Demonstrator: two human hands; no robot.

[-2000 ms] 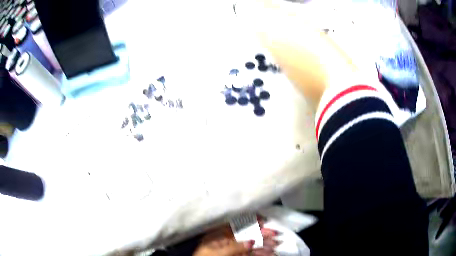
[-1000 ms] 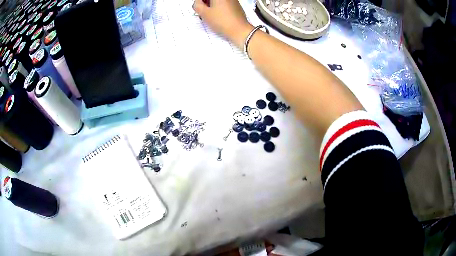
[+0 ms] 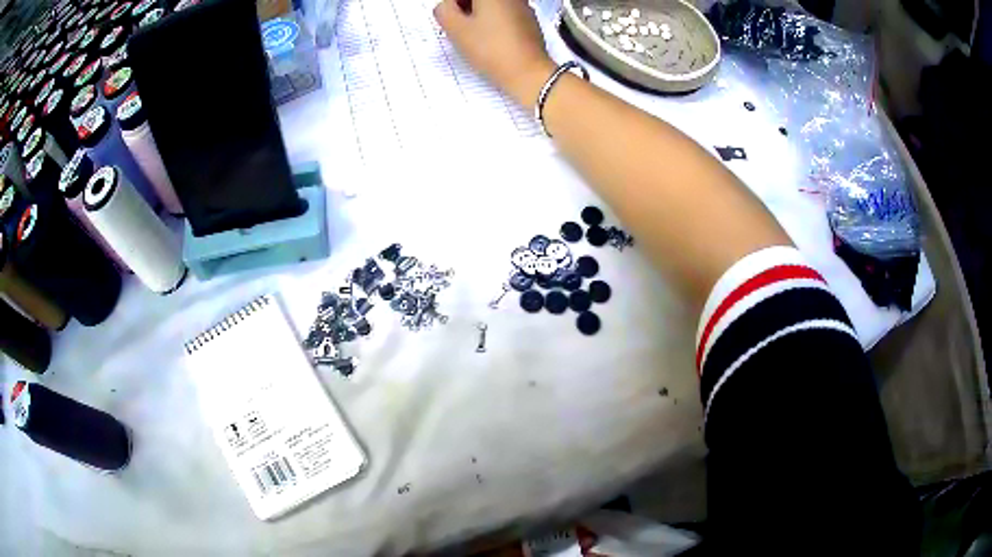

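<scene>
My right hand (image 3: 492, 39) reaches over a white record sheet (image 3: 387, 76) with a printed grid. Its fingertips are cut off by the top edge, with a small dark bit by them; I cannot tell if they hold it. Only a sliver of my left hand (image 3: 589, 540) shows below the table edge, beside a white printed label (image 3: 552, 542); its grip is hidden. Black and pale buttons (image 3: 556, 299) lie below my right forearm. Small silvery and dark metal fasteners (image 3: 375, 292) lie in a loose pile to their left.
A spiral notepad (image 3: 277, 413) lies front left. A black phone (image 3: 212, 114) stands in a pale blue holder (image 3: 257, 248), beside massed thread cones (image 3: 136, 229). One dark cone (image 3: 71, 426) lies apart. A round tray (image 3: 653, 74) of pale pieces and a plastic bag (image 3: 848, 141) are right.
The view has tilted up since the first frame, so less of my left hand shows. My right hand, washed out by glare then, now shows over the sheet; since the second frame it is nearly still.
</scene>
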